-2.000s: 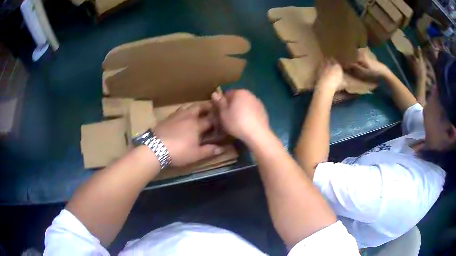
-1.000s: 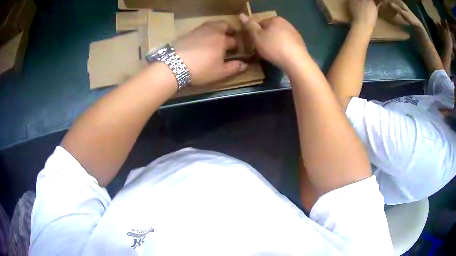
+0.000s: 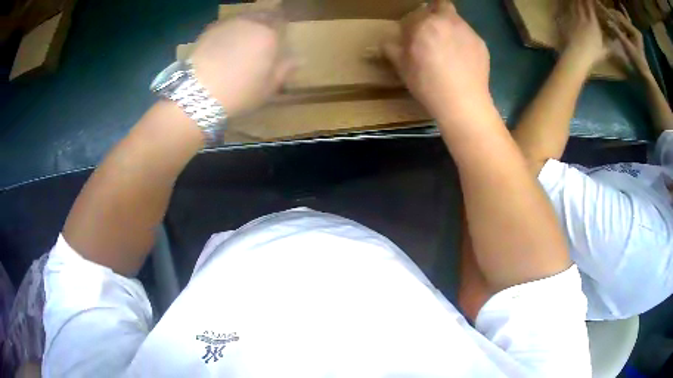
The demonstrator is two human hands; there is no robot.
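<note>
A brown cardboard box tray point(image 3: 339, 53) lies at the top of the view near the table's front edge, its near side wall raised. My left hand point(image 3: 240, 63), blurred and with a metal watch at the wrist, grips the tray's left end. My right hand point(image 3: 446, 63) grips its right end, with fingers over the wall. More flat cardboard point(image 3: 325, 117) lies under the tray. The tray's far part is cut off by the top edge of the picture.
The dark green table point(image 3: 96, 111) has a pale front edge. A brown cardboard piece point(image 3: 37, 40) stands at the far left. At the right, a neighbouring person's hands point(image 3: 587, 37) work on cardboard point(image 3: 535, 22); that person's white sleeve point(image 3: 598, 214) is close to my right arm.
The view has tipped down. My left hand has moved from the tray's middle to its left end. The near wall now stands up between my hands, and the left flaps are mostly covered.
</note>
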